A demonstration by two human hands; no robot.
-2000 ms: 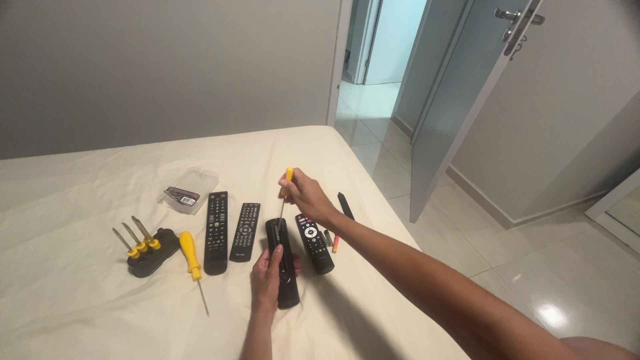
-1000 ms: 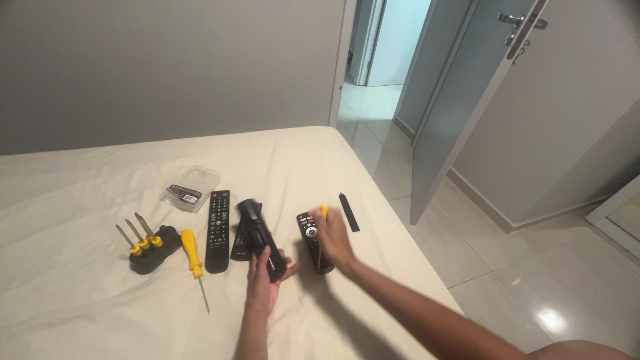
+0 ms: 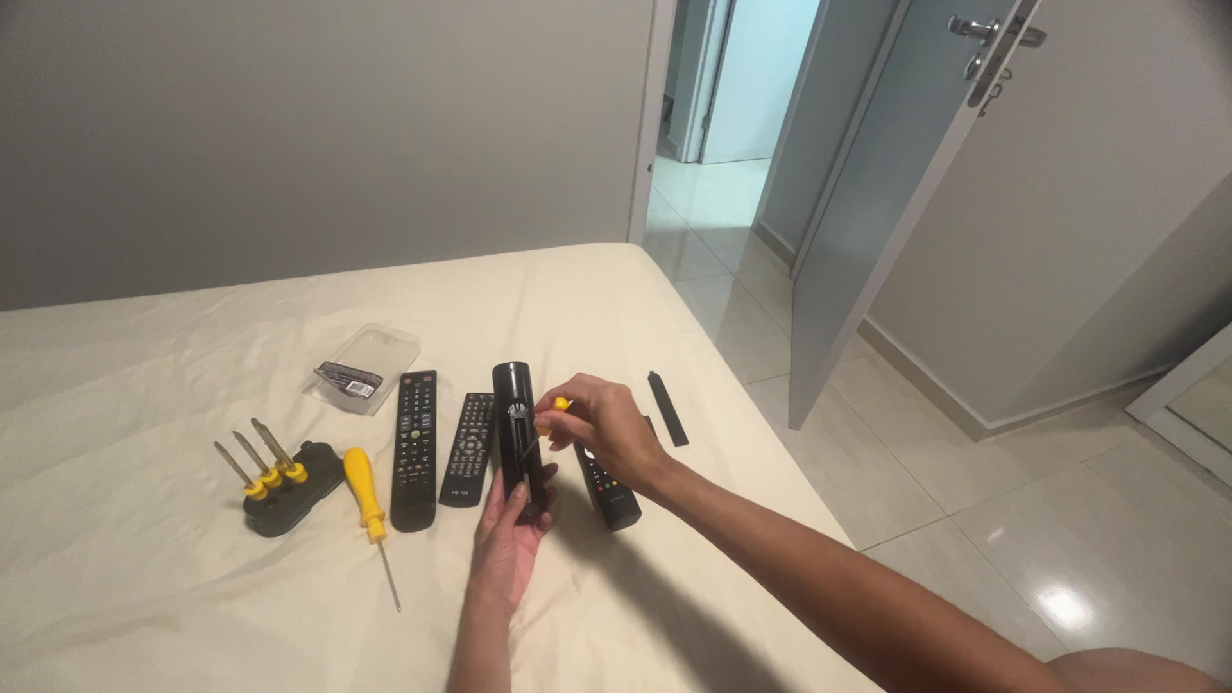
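My left hand [image 3: 512,539] grips the lower end of a black remote control [image 3: 513,385], turned with its open battery compartment up. A small screwdriver with a yellow handle [image 3: 560,404] is pinched in my right hand [image 3: 611,428], its thin shaft slanting down to the compartment. Partly under my right hand lies another black remote [image 3: 621,505], buttons up. Left of the held remote are a narrow remote [image 3: 469,448] and a longer one [image 3: 415,452], both buttons up. A long black battery cover [image 3: 666,408] lies to the right.
A yellow-handled screwdriver [image 3: 361,486] lies left of the remotes, beside a black holder [image 3: 298,500] with several yellow-collared driver bits [image 3: 272,450]. Behind them is a clear plastic package [image 3: 373,361]. The sheet-covered bed [image 3: 558,279] ends at the right above a tiled floor, near an open door [image 3: 866,212].
My right hand has moved from over the right remote back to the held remote. The held remote has shifted off the narrow one, which shows fully again.
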